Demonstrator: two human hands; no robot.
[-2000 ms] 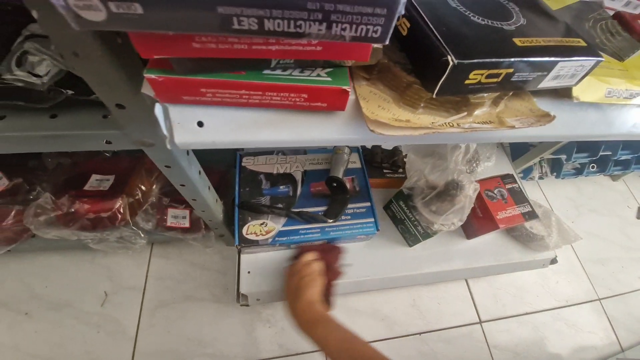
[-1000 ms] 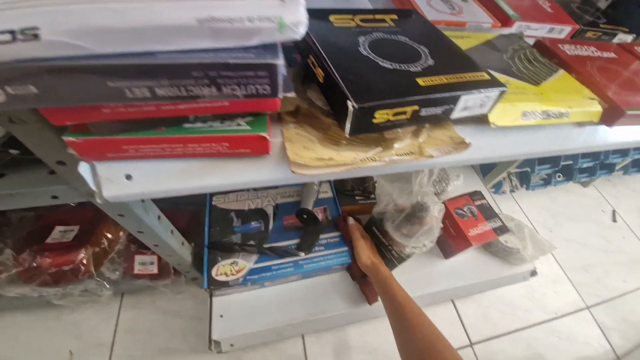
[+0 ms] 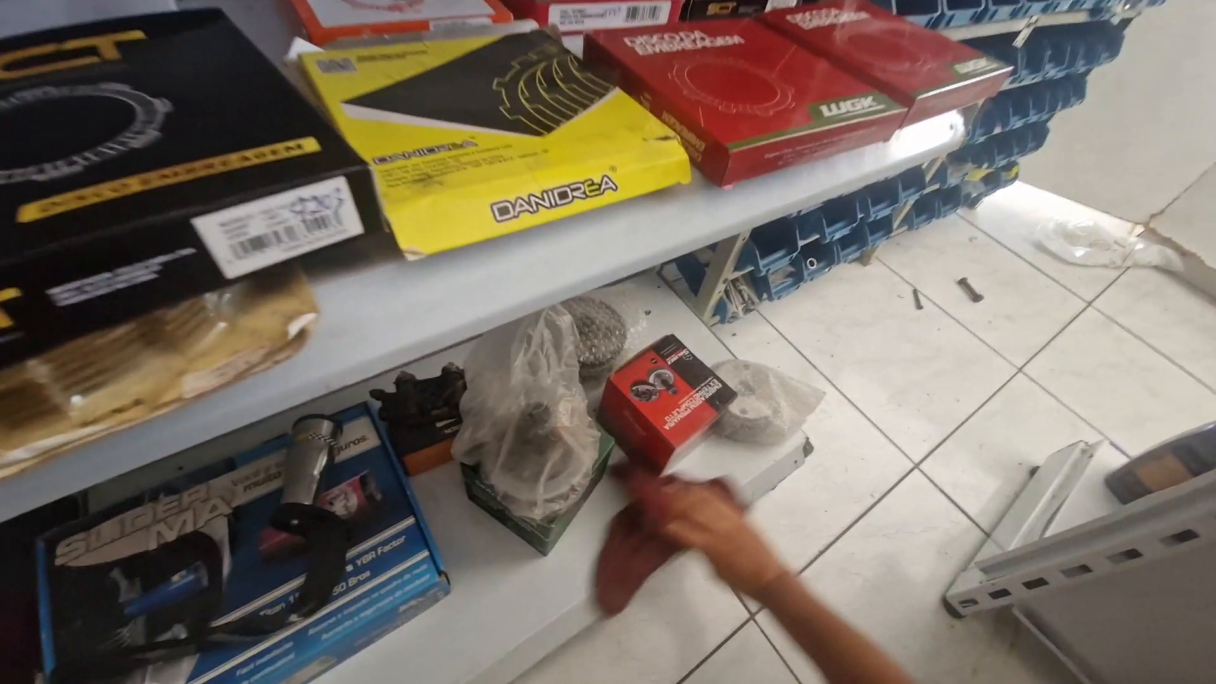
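My right hand (image 3: 708,532) grips a dark red cloth (image 3: 635,551) at the front edge of the low white shelf (image 3: 494,617). Just beyond the cloth stands a red and black parts box (image 3: 660,399). Left of it, a metal part in a clear plastic bag (image 3: 532,427) rests on a dark green box (image 3: 560,518). A bagged round part (image 3: 760,404) lies to the right of the red box. A blue box (image 3: 380,570) with a metal and black part (image 3: 313,475) on it sits at the lower left. My left hand is out of view.
The upper shelf (image 3: 532,252) overhangs, holding black (image 3: 180,161), yellow (image 3: 532,152) and red clutch disc boxes (image 3: 750,95). Blue bins (image 3: 826,223) stand behind. A white perforated metal rail (image 3: 1092,560) is at the lower right. A bolt (image 3: 969,290) lies on the tiled floor.
My right hand with the cloth has moved from beside the blue box to the front of the red and black box. The view has swung right and come closer.
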